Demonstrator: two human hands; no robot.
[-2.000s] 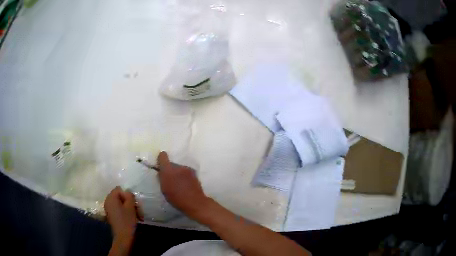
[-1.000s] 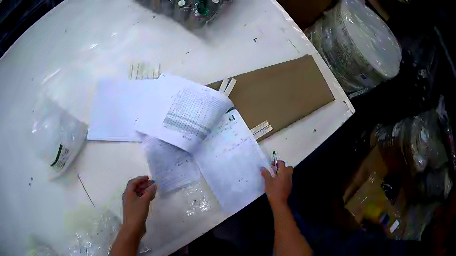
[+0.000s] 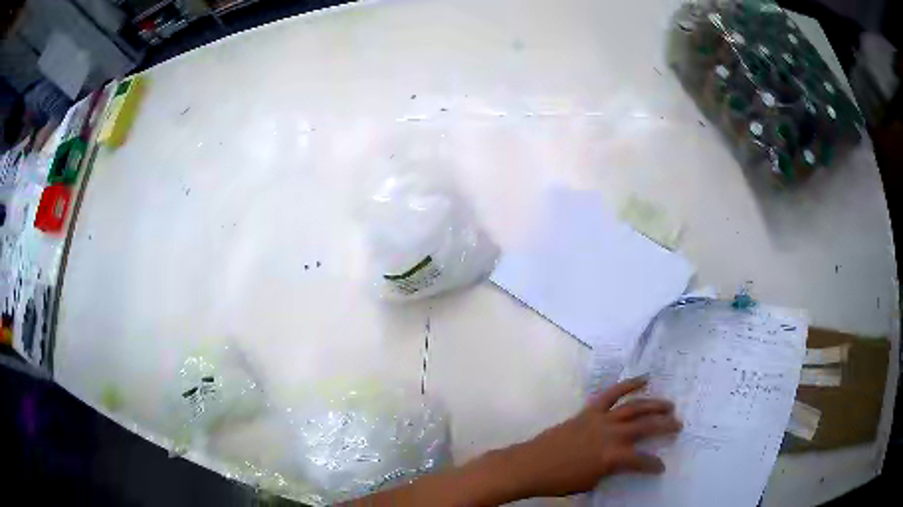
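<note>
My left hand (image 3: 629,436) lies with its fingers apart on printed and handwritten sheets (image 3: 738,396) at the lower right. It holds nothing visible. A small green-blue clip (image 3: 744,298) sits at the sheets' top edge. A blank white sheet (image 3: 584,267) lies behind them. A filled clear polybag with a dark green mark (image 3: 426,238) stands mid-table. Another marked clear bag (image 3: 213,386) and shiny crinkled plastic (image 3: 361,446) lie near the front edge, partly blurred. My right hand is out of the picture.
A brown cardboard piece (image 3: 861,406) with pale strips (image 3: 824,364) lies right of the sheets. A bag of green and silver parts (image 3: 767,94) lies at the far right. Red (image 3: 52,208), green (image 3: 67,160) and yellow (image 3: 120,112) trays stand at the left end.
The view has turned left and taken in the trays. My left hand has moved from beside the papers onto them. My right hand, earlier at the papers with a pen, has left the picture.
</note>
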